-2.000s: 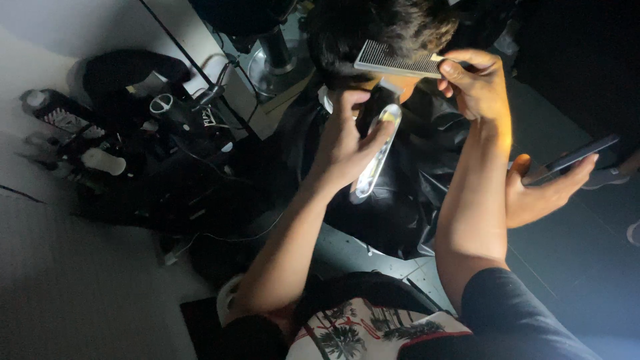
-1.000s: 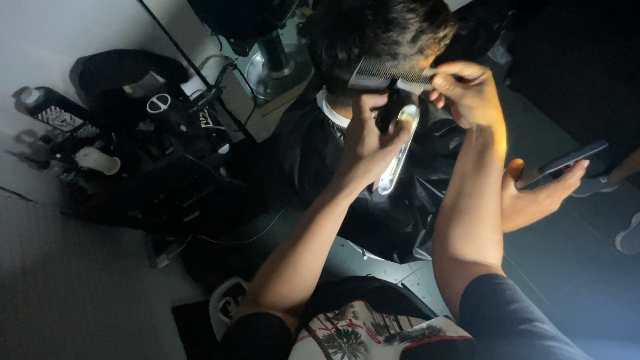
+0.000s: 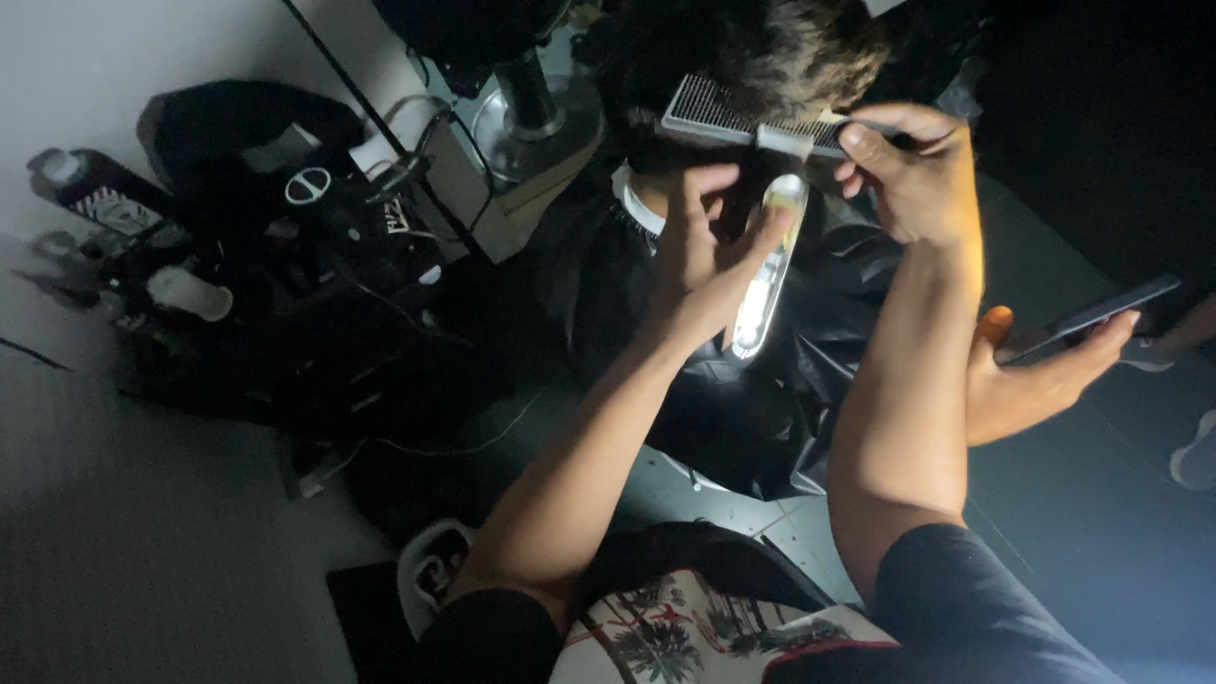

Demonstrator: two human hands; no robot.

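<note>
My left hand [image 3: 708, 237] holds a hair clipper [image 3: 768, 275] with a brightly lit, see-through body. The clipper's pale blade head [image 3: 785, 141] lies against a wide-toothed comb [image 3: 708, 114]. My right hand [image 3: 907, 171] pinches the comb's right end between thumb and fingers. The comb's teeth reach into the dark, curly hair [image 3: 807, 47] of a seated person. A white neck strip [image 3: 636, 201] circles that person's neck, above a shiny black cape [image 3: 741, 427]. Part of the clipper is hidden by my left fingers.
At the right, another person's hand [image 3: 1045, 380] holds a phone [image 3: 1092, 313]. A dark, cluttered surface at the left carries a spray can [image 3: 104, 195], cords and other items. A round metal chair base [image 3: 527, 123] stands behind, and shoes show at the right edge.
The clipper and my left hand have moved right relative to the comb. The clipper head was below the comb in the oldest frame and is now against it.
</note>
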